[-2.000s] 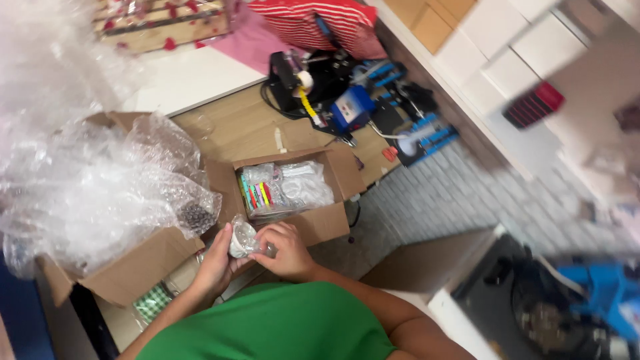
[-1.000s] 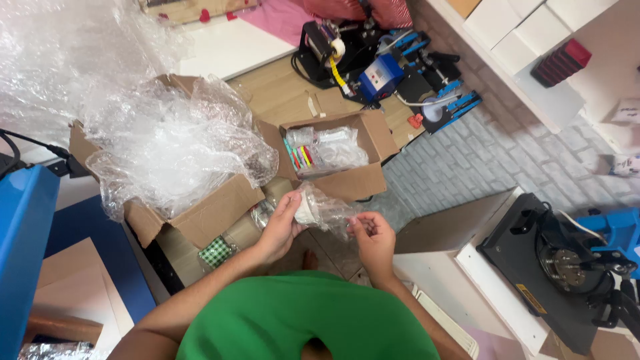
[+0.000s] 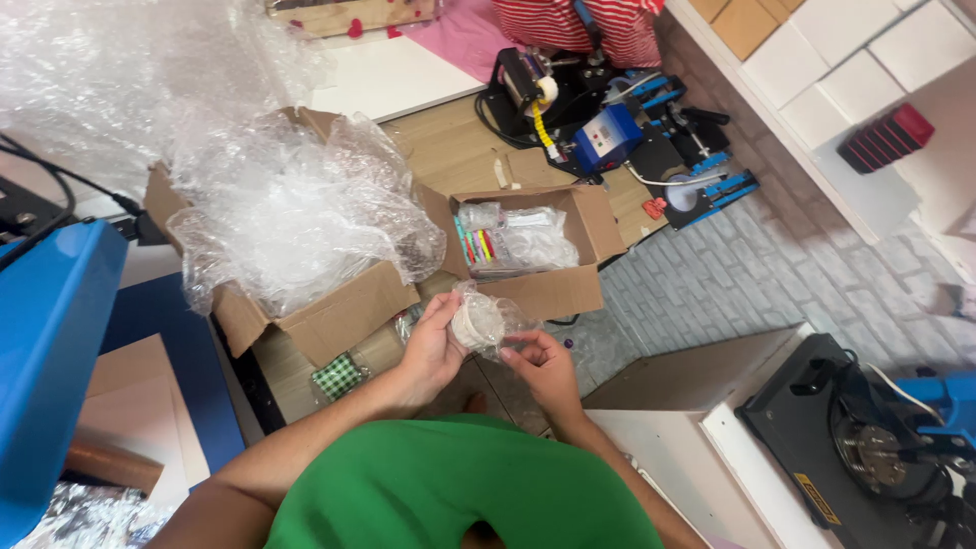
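Observation:
My left hand (image 3: pixel 436 343) holds a round, whitish object in clear plastic wrap (image 3: pixel 478 322); its exact kind cannot be told. On its right side, the fingers of my right hand (image 3: pixel 540 366) pinch the loose edge of the wrap. Just beyond my hands stands an open cardboard box (image 3: pixel 545 296) with clear-wrapped items (image 3: pixel 537 238) and a row of coloured pieces inside. To the left, a larger open cardboard box (image 3: pixel 347 314) overflows with clear bubble wrap (image 3: pixel 282 221). A green checked packet (image 3: pixel 338 377) lies on the wooden table near that box.
A heat press with a blue control box (image 3: pixel 608 139) stands at the table's far end, by a red striped bag (image 3: pixel 576 27). Another black and blue machine (image 3: pixel 862 450) is at the lower right. A blue machine part (image 3: pixel 53 343) fills the left edge. White boxes (image 3: pixel 846 84) line a shelf.
My right hand, farther from my left a second ago with the plastic stretched between them, is now close beside the wrapped object. My left hand still holds it.

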